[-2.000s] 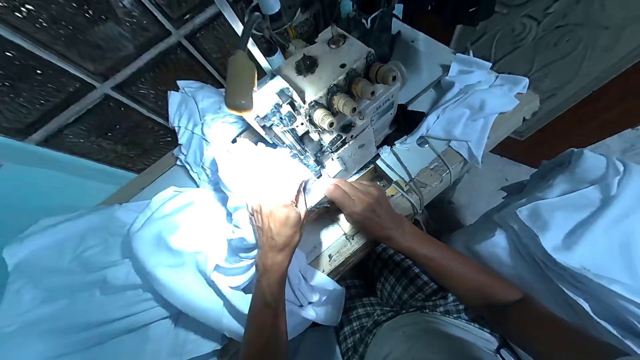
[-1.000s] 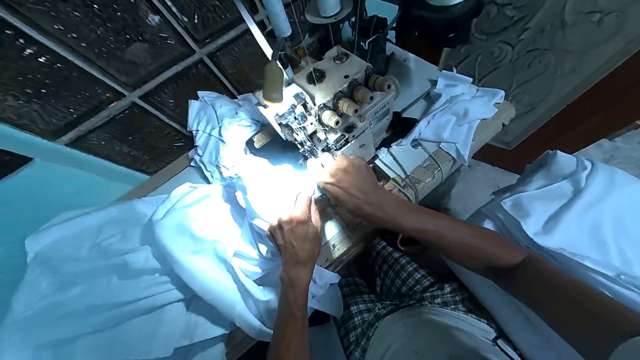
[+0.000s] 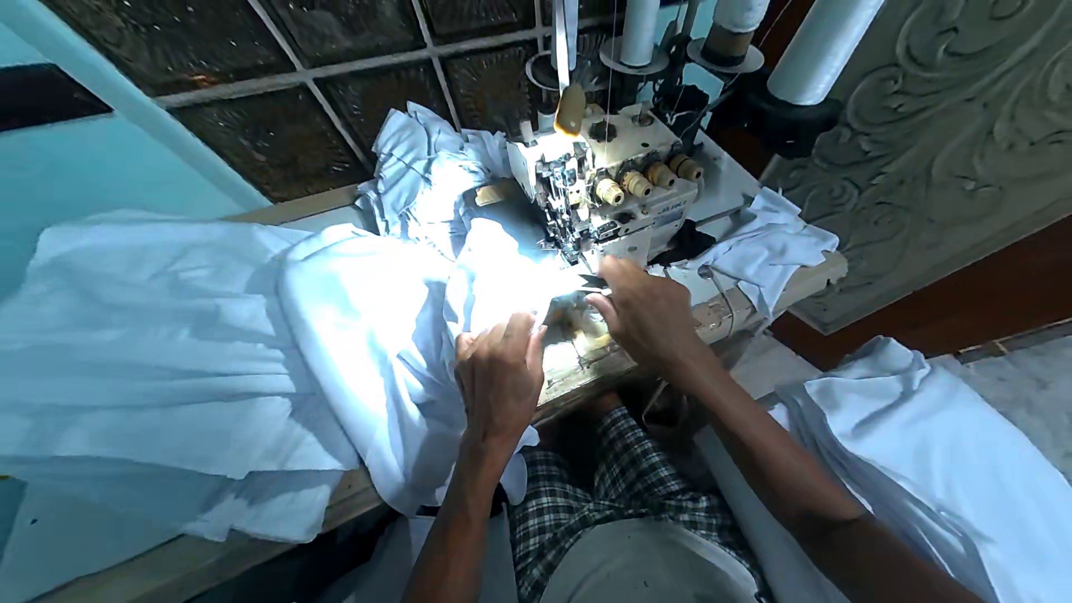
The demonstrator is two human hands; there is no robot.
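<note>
White fabric [image 3: 368,310] lies bunched over the left of the table and reaches the needle area of an overlock sewing machine [image 3: 611,184]. My left hand [image 3: 501,368] grips the fabric's near edge, in front of the machine. Just right of it, my right hand [image 3: 649,310] holds a small dark blade-like tool [image 3: 593,283], perhaps thread snips, beside the presser foot. Its tip points left, toward the fabric. Strong lamp glare washes out the cloth there, so whether the blade touches it cannot be told.
Bunched cloth [image 3: 419,167] sits behind and left of the machine, and white scraps [image 3: 766,247] lie at its right. Thread cones [image 3: 825,50] stand behind it. A pile of white fabric [image 3: 938,444] is at my right. The worn wooden table edge [image 3: 586,373] runs before my lap.
My hands, close together near the presser foot earlier, are now farther apart. The dark blade now shows at my right hand. The view has shifted, showing more thread cones.
</note>
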